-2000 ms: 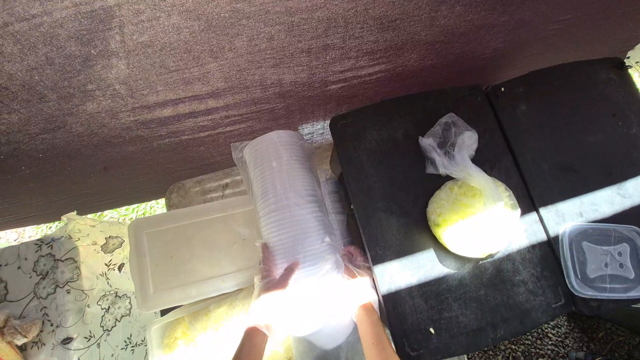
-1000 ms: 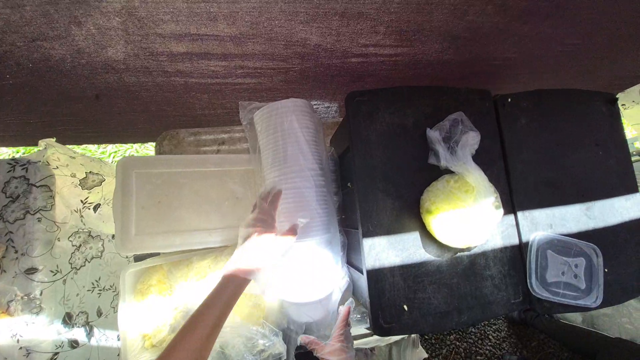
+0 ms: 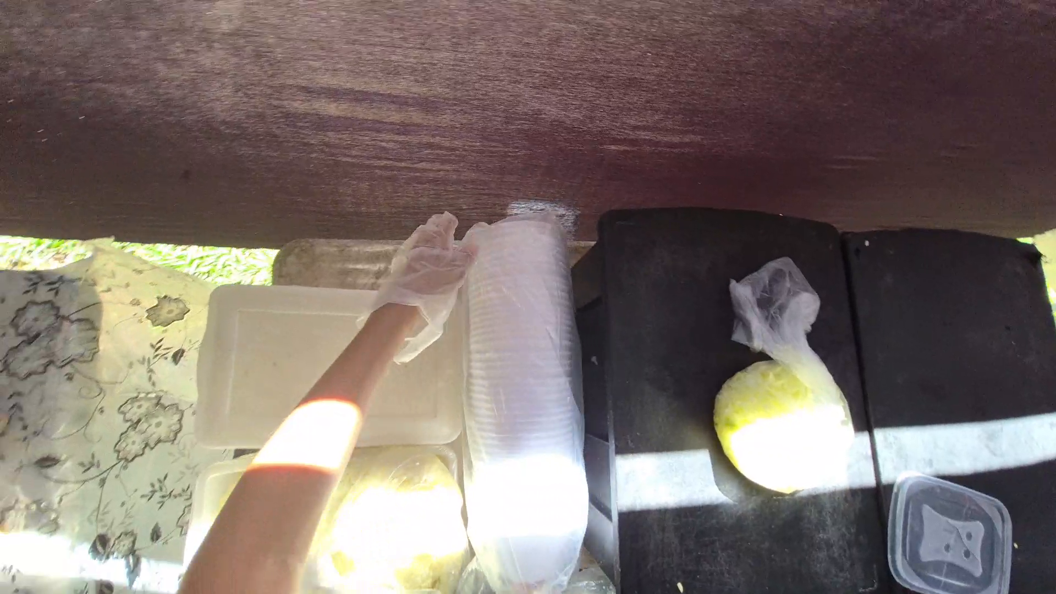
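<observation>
A long stack of clear plastic tubs or lids in a plastic bag [image 3: 524,355] lies lengthwise in the middle. My left hand [image 3: 433,260], in a thin clear plastic glove, touches the upper left edge of the bag; whether its fingers grip the film is not clear. My right hand is out of view. Left of the stack is a white plastic container lid [image 3: 330,371]. Below the lid sits a container with yellow food in a plastic bag [image 3: 396,520], partly washed out by sunlight and partly behind my forearm.
On a black storage box [image 3: 660,371] to the right rests a knotted plastic bag of yellow food [image 3: 775,421]. A clear square lid [image 3: 949,532] lies on the second black box [image 3: 949,330]. Floral cloth [image 3: 74,396] covers the left side; a dark brown surface [image 3: 528,107] spans the top.
My left hand has moved up along the bagged stack to its upper end. My right hand, earlier at the stack's lower end, has left the view.
</observation>
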